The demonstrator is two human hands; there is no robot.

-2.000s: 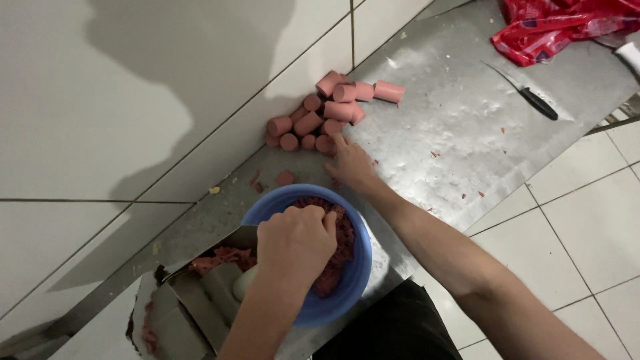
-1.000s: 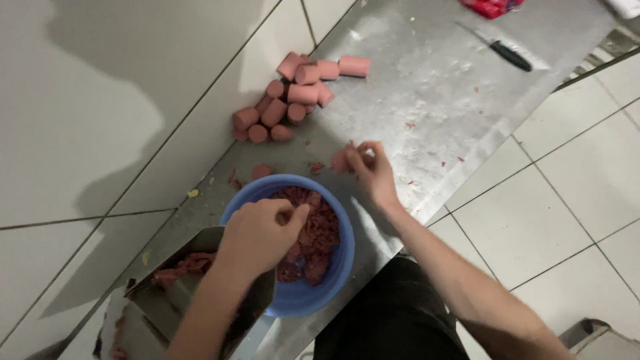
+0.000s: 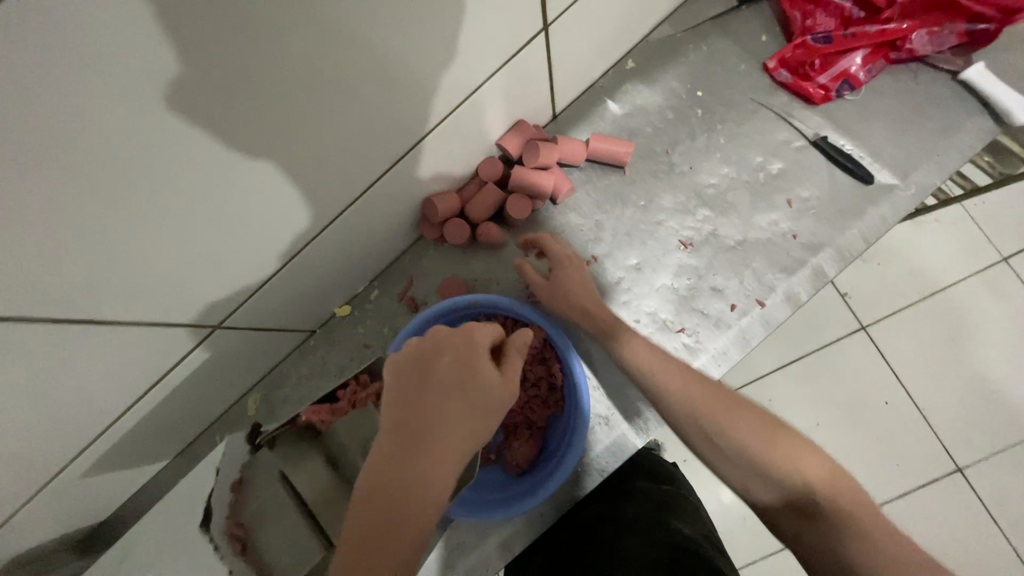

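Note:
Cylindrical chunks of pink sausage (image 3: 530,182) lie piled on the metal table against the tiled wall. My right hand (image 3: 556,276), fingers parted and nothing visible in them, is just below the pile's near end. A blue plastic bowl (image 3: 582,400) holds ground or shredded pink meat (image 3: 540,400). Over the bowl's left side is my left hand (image 3: 456,384), its fingers curled; whether it grips something underneath is hidden. Left of it stands a metal box-shaped appliance (image 3: 312,472) with meat bits along its opening, partly covered by my left forearm.
A small knife with a black handle (image 3: 844,160) lies on the metal table (image 3: 720,160). Behind it are a red plastic bag (image 3: 864,48) and a white handle (image 3: 992,92). Meat scraps are scattered about. The tiled wall borders the table's left side.
My right hand was at the pile, then came back beside the bowl with a pink piece; now it is near the pile again, without that piece visible. My left hand stays over the bowl.

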